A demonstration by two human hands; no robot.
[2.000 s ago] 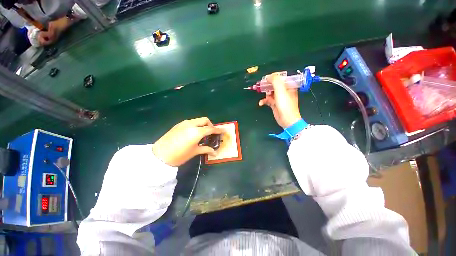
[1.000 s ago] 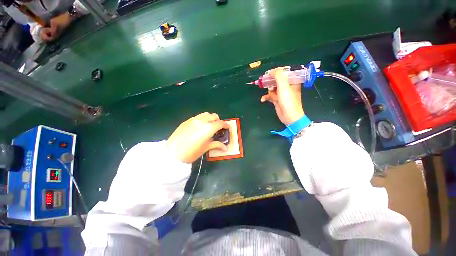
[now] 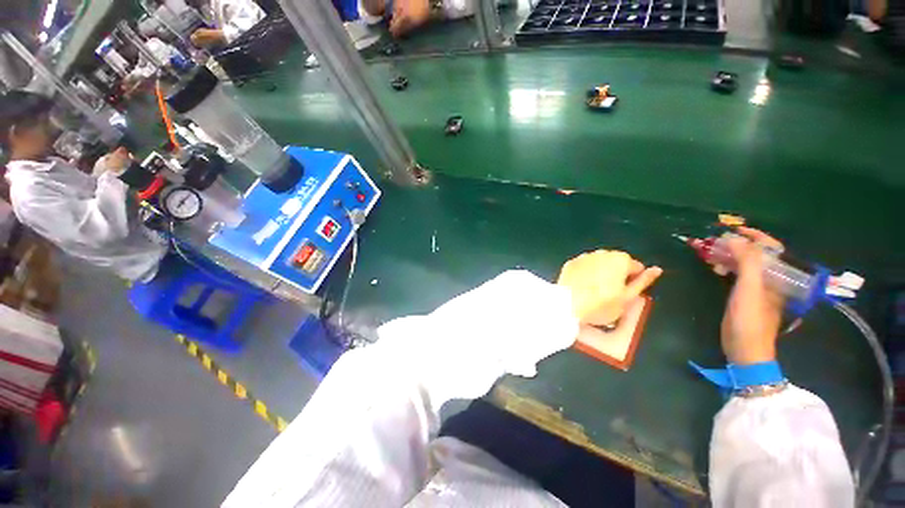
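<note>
My right hand (image 3: 752, 288) holds the dispensing syringe (image 3: 784, 276), a clear barrel with pinkish contents and a blue adapter at its rear. Its reddish tip points left. A blue strap (image 3: 749, 376) is on my right wrist. My left hand (image 3: 599, 286) is over the flat pale pad (image 3: 621, 341) with its orange-brown border, index finger pointing right. A dark workpiece (image 3: 611, 324) shows only slightly under my left fingers; most of it is hidden, and the grip on it cannot be told.
The blue control unit (image 3: 301, 223) stands at left beside a metal post (image 3: 365, 91). Several small black parts (image 3: 453, 126) lie along the green surface (image 3: 516, 208). A black compartment tray (image 3: 622, 22) is at the far side. A person (image 3: 74, 198) in white is at far left.
The view has swung left, so the blue unit shows fully and the red bin is out of view. My left index finger now points right, and the workpiece shows less. The syringe stays in my right hand.
</note>
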